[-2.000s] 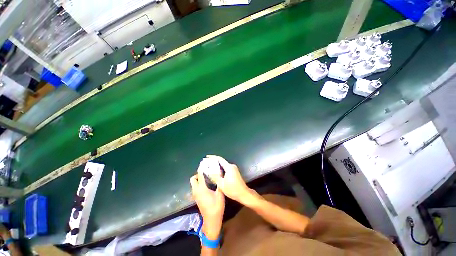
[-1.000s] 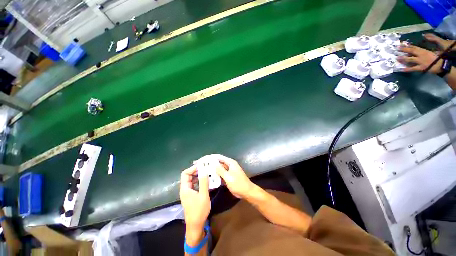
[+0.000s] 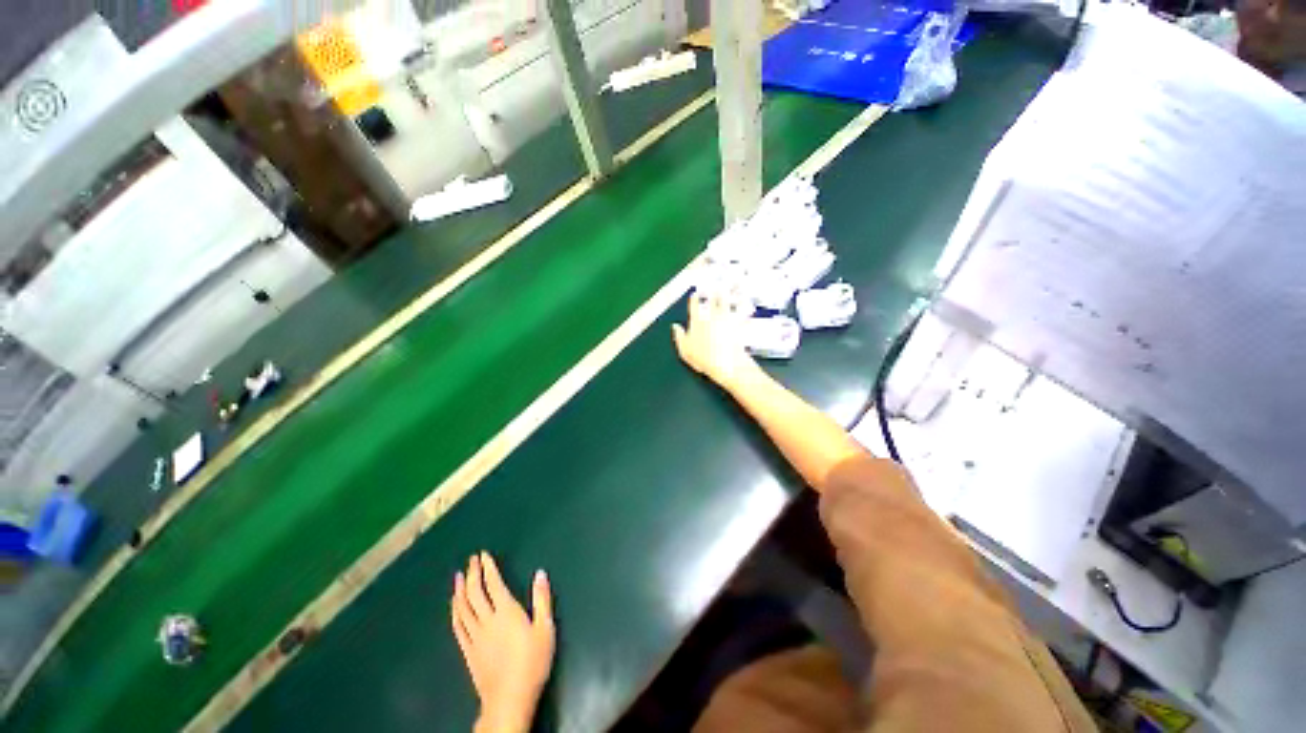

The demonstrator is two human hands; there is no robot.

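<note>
White plug adapters (image 3: pixel 774 258) stand clustered on the worktop beside the pale ledge, in the upper middle. My right hand (image 3: pixel 709 341) reaches to the near left edge of the cluster, its fingertips against a white unit. Whether it grips that unit is hard to tell. My left hand (image 3: pixel 501 637) is empty, with fingers spread, over the dark green worktop at the lower middle. A half-built unit (image 3: pixel 181 640) with metallic bits sits on the green belt at the lower left.
The green belt (image 3: pixel 430 372) runs diagonally beyond the ledge. A post (image 3: pixel 739 115) rises behind the adapters. A blue sheet (image 3: pixel 845 55) and clear plastic lie farther back. A white machine (image 3: pixel 1031 473) and black cable (image 3: pixel 882 408) are at the right.
The view has swung right. My hands have parted: the right has moved out to the cluster, and the left no longer holds the white unit. The other person's hands have left the cluster.
</note>
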